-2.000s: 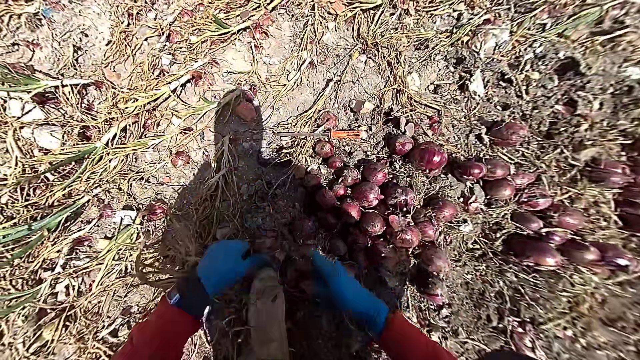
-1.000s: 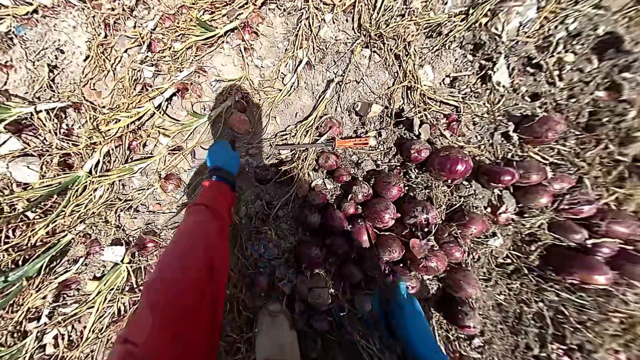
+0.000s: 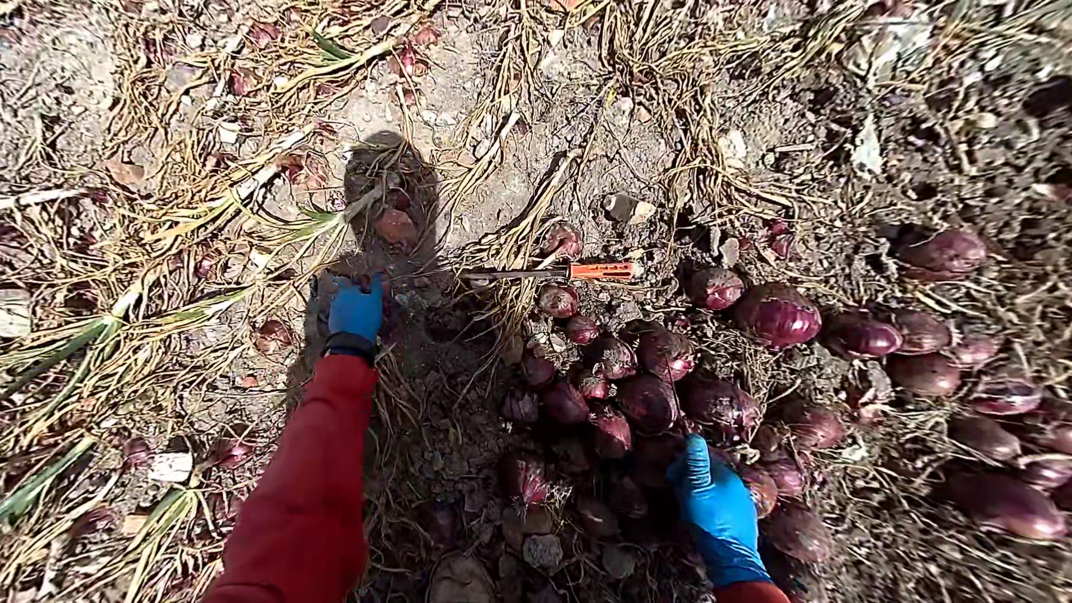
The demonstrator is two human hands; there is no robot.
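Observation:
My left hand (image 3: 356, 311), in a blue glove, reaches forward to the soil and dry stalks at the left of the heap; its fingertips are hidden, so what it touches cannot be told. My right hand (image 3: 718, 511), gloved in blue too, rests at the near side of the heap of red onions (image 3: 647, 404), thumb pointing forward; its fingers are out of sight under it. Beyond the heap lies a tool with an orange handle (image 3: 601, 270) and a thin metal shaft, perhaps a screwdriver, touched by neither hand.
Dry onion stalks (image 3: 226, 209) cover the ground on the left. More red onions (image 3: 1001, 502) lie in a spread to the right. A pale stone (image 3: 630, 208) sits beyond the tool, and a brown rounded thing (image 3: 461, 579), perhaps a shoe tip, shows at the bottom edge.
From beside the shoe-like shape two seconds ago, my left hand has moved forward to the shadowed soil. My right hand has shifted to the right, along the near side of the heap.

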